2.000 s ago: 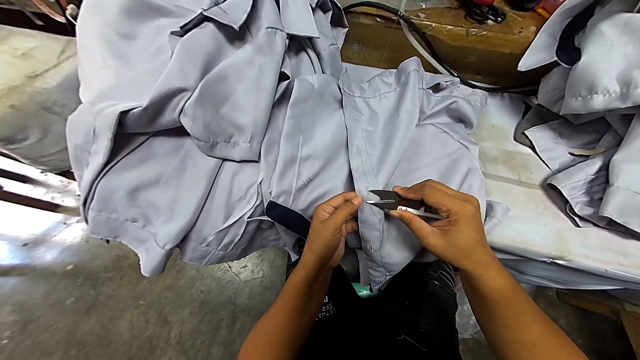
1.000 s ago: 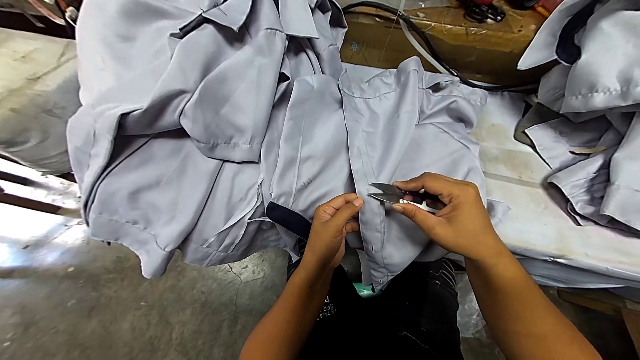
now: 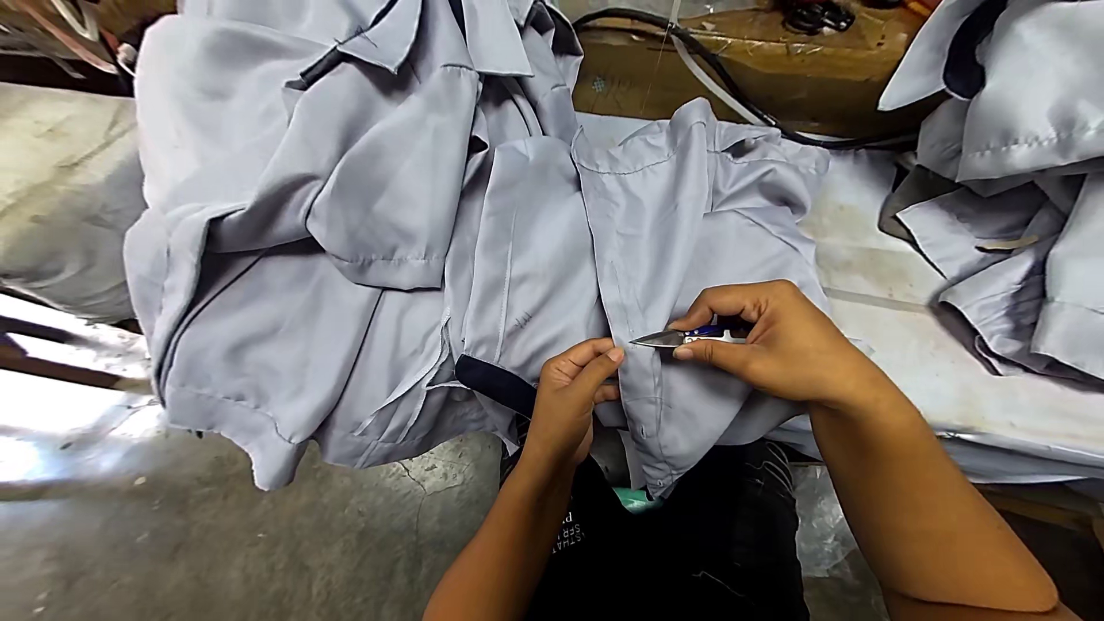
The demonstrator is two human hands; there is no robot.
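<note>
A light grey shirt (image 3: 543, 250) lies spread over the work table and hangs past its front edge. My left hand (image 3: 576, 388) pinches the edge of its front placket (image 3: 642, 388) between thumb and fingers. Thread snips (image 3: 681, 337) with metal blades and a blue and white part are in my right hand (image 3: 763, 341). Their blades are together, with the tips over the placket just right of my left fingertips. A dark navy fabric strip (image 3: 494, 384) lies beside my left hand. Small buttonholes or buttons show low on the placket.
More grey garments (image 3: 371, 155) are heaped on the left, and others (image 3: 1035, 216) lie at the right on the white table (image 3: 897, 345). A black cable (image 3: 707, 73) runs along the brown surface behind. Below left is the concrete floor (image 3: 285, 535).
The snips' blades, apart one second ago, are now together. My left hand stays on the placket edge, and the shirt lies much as before.
</note>
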